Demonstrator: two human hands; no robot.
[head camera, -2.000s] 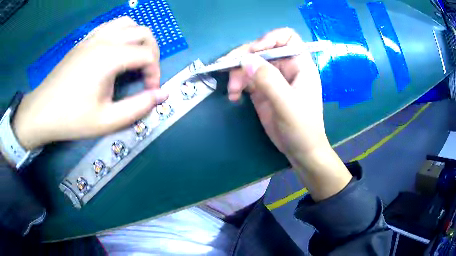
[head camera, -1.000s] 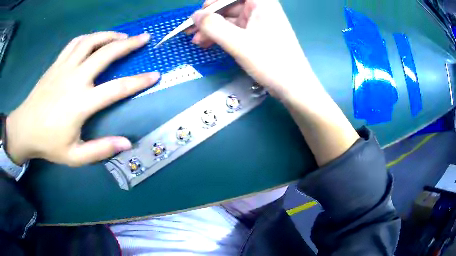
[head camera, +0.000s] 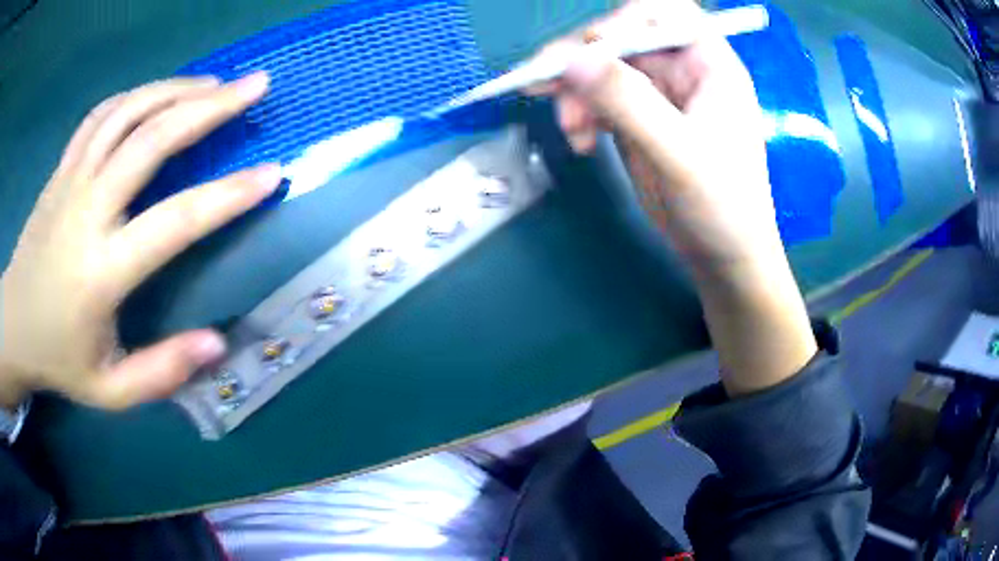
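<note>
The grey-silver strip module (head camera: 356, 287) lies diagonally on the green bench top, with a row of several round components showing. The blue carrier sheet (head camera: 362, 82) lies behind it. My left hand (head camera: 131, 241) is spread, with two fingertips on the sheet's left part and the thumb by the strip's left end. My right hand (head camera: 668, 121) holds the silver tweezers (head camera: 624, 49). Their tip points left, near the sheet's right front edge, above the strip's right end. The picture is blurred, and I cannot tell whether the tip carries a small piece.
Wide blue liner (head camera: 805, 142) lies right of my right hand, partly hidden by it. A narrow blue strip (head camera: 869, 126) lies further right. The bench's front edge (head camera: 362, 473) curves below. A grey floor with a yellow line (head camera: 641, 427) and a brown box (head camera: 918, 405) show at the lower right.
My right hand first moved from the strip's right end to the blue sheet, then back right with the tweezers. My left hand moved from the strip to the sheet, spreading its fingers.
</note>
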